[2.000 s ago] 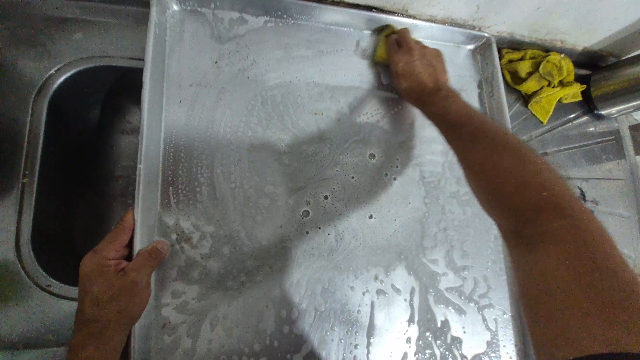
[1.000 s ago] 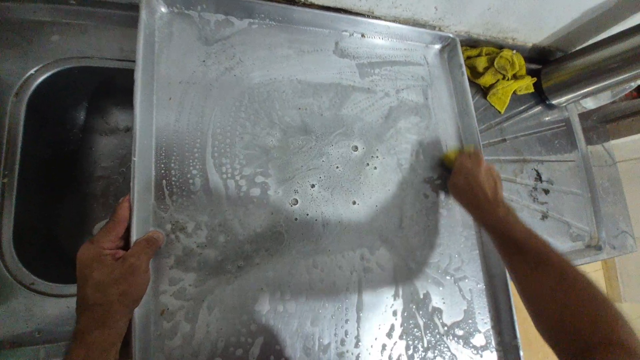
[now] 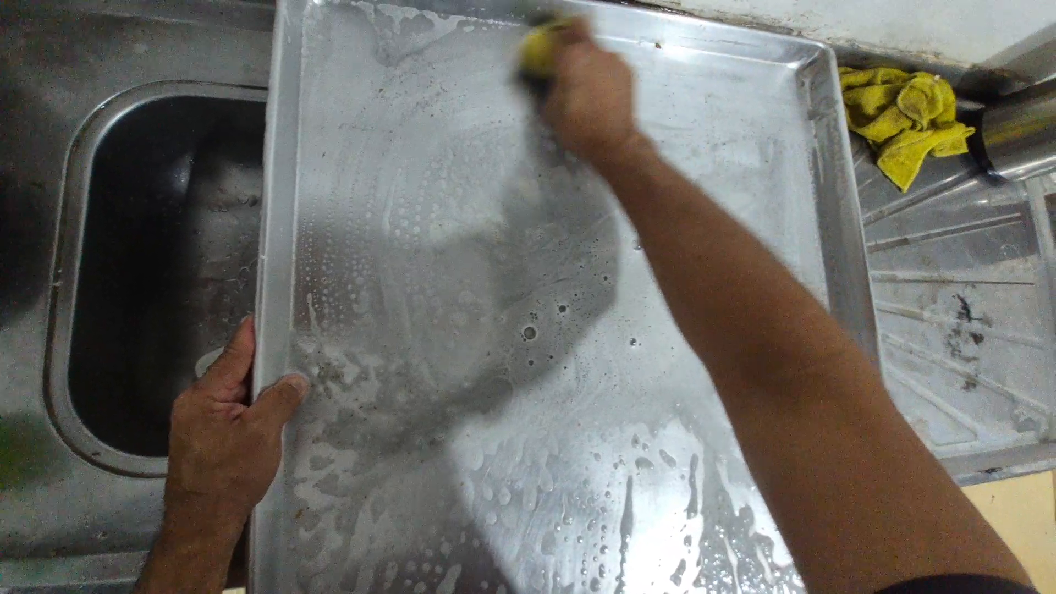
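A large rectangular metal baking tray (image 3: 462, 305), wet with soapy water and bubbles, lies across the sink unit. My left hand (image 3: 227, 437) grips its left rim, thumb over the edge and fingers on the outer side. Near the tray's far edge, my right hand (image 3: 590, 99) holds a yellow sponge (image 3: 540, 54) with a dark side, against or just over the tray's surface. Motion blurs the sponge and fingers. My right forearm crosses above the tray and casts a shadow on it.
To the left is the steel sink basin (image 3: 136, 272), partly covered by the tray. A crumpled yellow cloth (image 3: 907, 120) lies at the back right beside a metal cylinder (image 3: 1023, 128). The ribbed drainboard (image 3: 957, 330) extends on the right, with dark specks. A wall stands behind.
My right hand with the sponge has moved from the tray's right side to its far edge, left of where it was two seconds ago. My left hand still holds the left rim.
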